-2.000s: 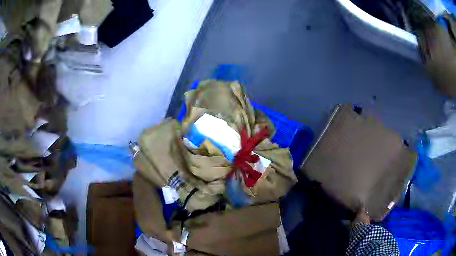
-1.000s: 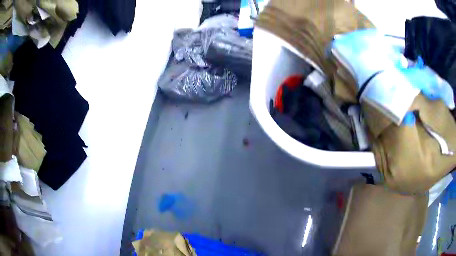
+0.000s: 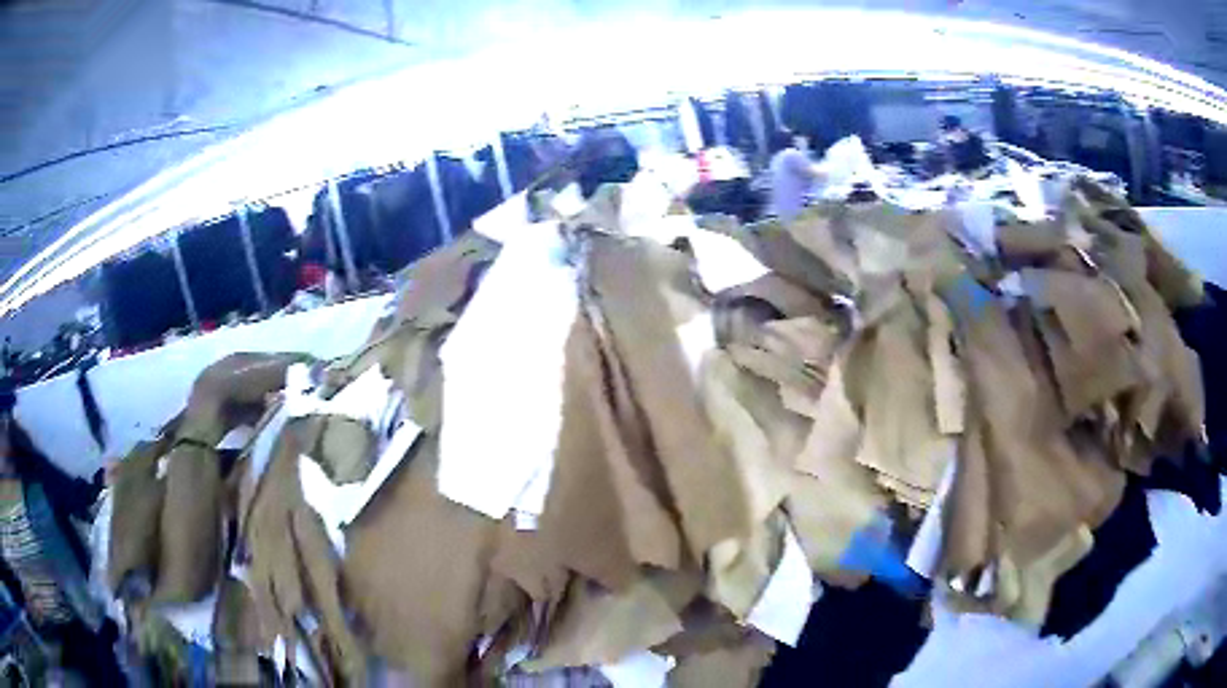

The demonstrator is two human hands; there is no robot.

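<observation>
A long heap of tan-brown cut pieces (image 3: 659, 403) hangs over the white partition right in front of me. Many pieces are gathered in bundles, with their raw ends hanging down. A large white piece (image 3: 509, 376) hangs among the brown layers left of centre. White strips (image 3: 353, 491) show on the bundles at the left. Bits of blue strip (image 3: 877, 554) show at the lower right of the heap. Neither of my hands is in the picture.
The white partition (image 3: 1198, 242) runs across the view under the heap. Dark cloth (image 3: 848, 638) hangs below the brown pieces. Dark garments (image 3: 148, 289) hang on rails behind. Two people are small at the back, one in light clothing (image 3: 791, 175). Bright lights run overhead.
The view has swung up and away from the floor, the white table and the carton to the heap on the partition. The hand at the lower right two seconds ago is out of view.
</observation>
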